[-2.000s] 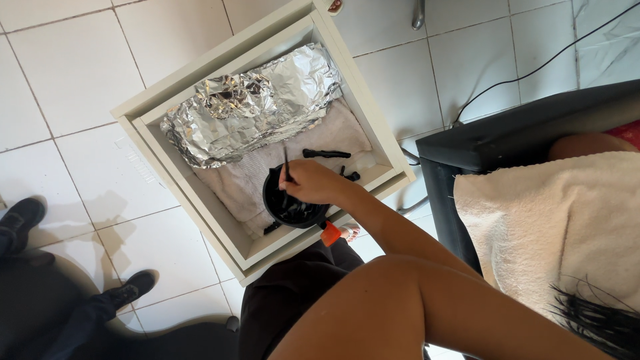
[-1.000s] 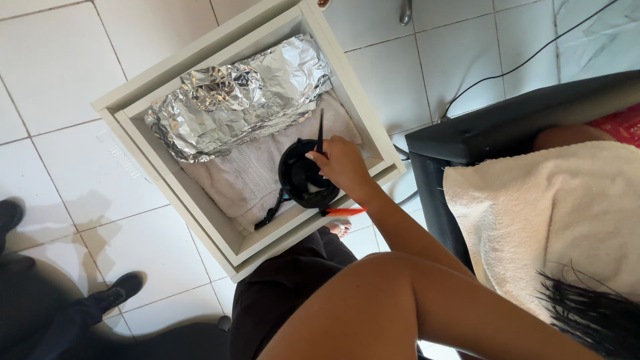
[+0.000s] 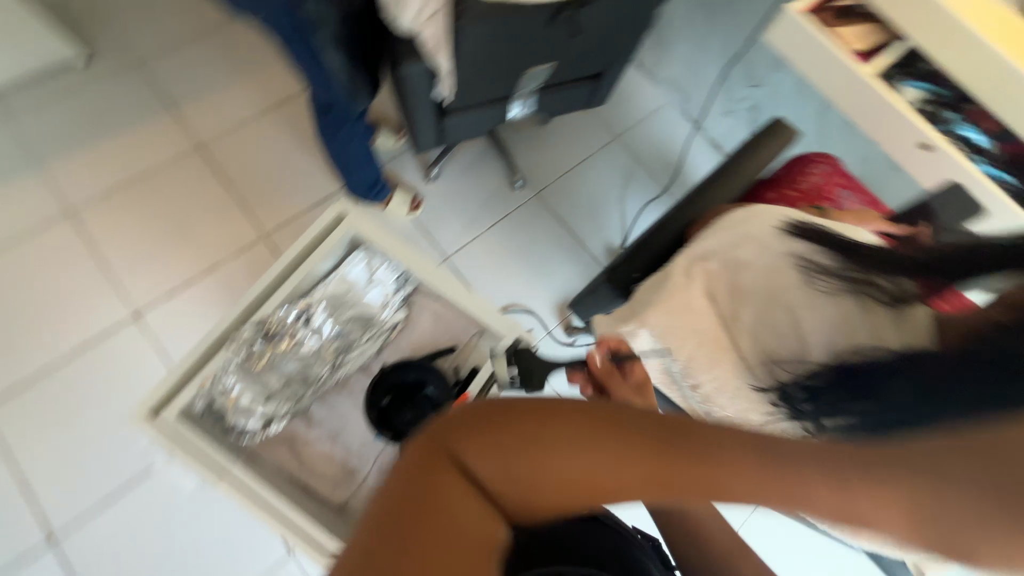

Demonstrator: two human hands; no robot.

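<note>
My right hand (image 3: 616, 372) grips a dark tint brush (image 3: 540, 368), its wide end over the corner of a pale open drawer (image 3: 168, 392). My left forearm crosses the lower view to the right, with the hand out of sight. In the drawer a black bowl (image 3: 404, 396) stands on a light towel (image 3: 320, 456), dark slender items beside it. Crumpled aluminium foil (image 3: 312, 344) lies along the drawer's far side. Right of my right hand, a beige towel (image 3: 720, 296) covers a seated person, whose dark hair (image 3: 896, 380) hangs over it. Much is blurred.
Beyond the drawer stand another person's jeans-clad leg (image 3: 336, 128) and a black wheeled chair (image 3: 536, 72). A cable (image 3: 696, 128) runs over the tiled floor. Open shelving (image 3: 848, 88) holding items is at the upper right, near the seated person's hand with a dark flat object (image 3: 940, 216).
My right hand has left the bowl and moved out beyond the drawer's side with the brush. The view has swung strongly, bringing the chair and shelving into sight.
</note>
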